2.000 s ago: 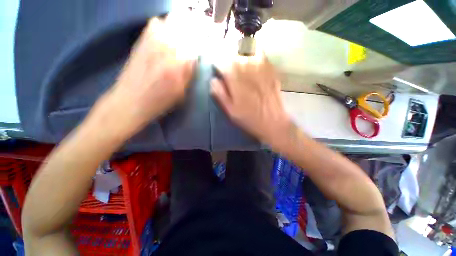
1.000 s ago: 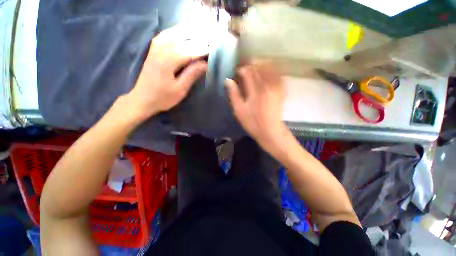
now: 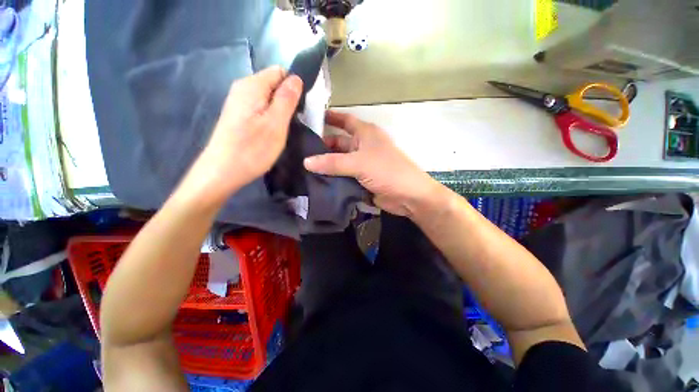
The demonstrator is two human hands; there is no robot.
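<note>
A dark grey garment panel (image 3: 180, 99) lies over the left of the table and hangs over its front edge. My left hand (image 3: 257, 122) pinches its folded right edge below the needle area. My right hand (image 3: 368, 159) grips the fabric lower down, thumb on top. White backing (image 3: 316, 103) shows between my hands. A small white label (image 3: 299, 205) shows near the front edge. The machine's needle area (image 3: 314, 19) is at the top, in bright light, with a pale knob (image 3: 335, 32) beside it; the needle tip is not clear.
Scissors (image 3: 563, 103) with red and yellow-orange handles lie on the right of the white table (image 3: 452, 134). A yellow tag (image 3: 546, 19) is on the machine bed. A red basket (image 3: 257, 306) stands below left. Grey fabric (image 3: 613, 260) is heaped low right. Plastic-wrapped material (image 3: 23, 107) is at far left.
The panel's right edge is now lifted and folded, showing white backing and a label. My left hand has turned to pinch it; my right hand has closed on the fabric. The view has shifted.
</note>
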